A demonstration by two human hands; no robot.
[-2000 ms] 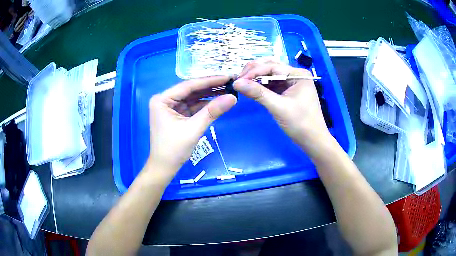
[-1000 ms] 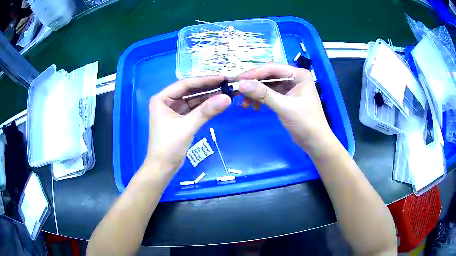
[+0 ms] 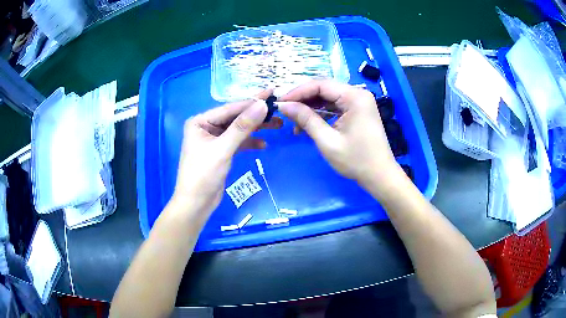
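My left hand [image 3: 214, 140] holds a small black housing [image 3: 270, 109] between thumb and fingertips, above the middle of the blue tray [image 3: 162, 240]. My right hand [image 3: 344, 127] pinches at the housing's right side, its fingertips close against it. A thin white lead [image 3: 323, 112] shows behind the right thumb, running under the right fingers; most of it is hidden. The clear box [image 3: 217, 69] full of white leads stands at the tray's far edge, just beyond my hands.
A printed label [image 3: 244, 189], a long white lead [image 3: 269, 186] and short white sleeves [image 3: 245, 221] lie near the tray's front. Black housings [image 3: 395, 138] lie along its right side. Clear boxes stand left [image 3: 62, 158] and right [image 3: 456, 127]. A red plastic stool [image 3: 524, 264] is below right.
Both hands have shifted slightly left with the housing. The white lead showing left of the housing is no longer visible there. More black housings show at the tray's right side.
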